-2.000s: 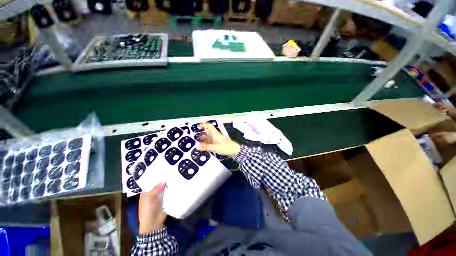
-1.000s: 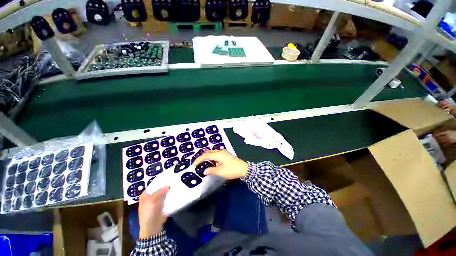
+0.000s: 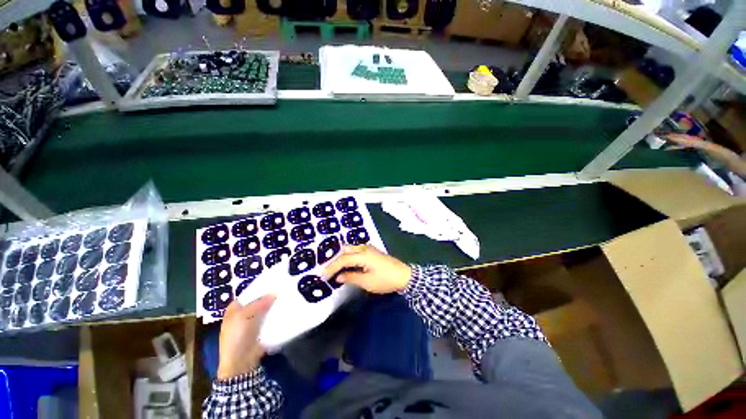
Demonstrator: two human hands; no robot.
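Note:
My left hand (image 3: 240, 334) grips the left edge of a bent white sticker sheet (image 3: 282, 317), which carries a few black stickers (image 3: 314, 288) and a blank white part. My right hand (image 3: 368, 269) has its fingers curled on the upper right part of this sheet, among the stickers. Whether they pinch a sticker or only the sheet is hidden. A flat sheet with rows of black stickers (image 3: 246, 247) lies on the bench beneath and behind it.
A bagged sticker sheet (image 3: 69, 270) lies at left, a crumpled white cloth (image 3: 431, 218) at right. Beyond is the green belt (image 3: 327, 146). Cartons stand below left (image 3: 100, 360) and at right (image 3: 667, 307). Another person's hand (image 3: 695, 142) is at far right.
The held sheet has dropped lower and nearer me, uncovering more of the flat sheet. My right hand has moved lower and nearer. Another person's hand has come over the belt's far right end.

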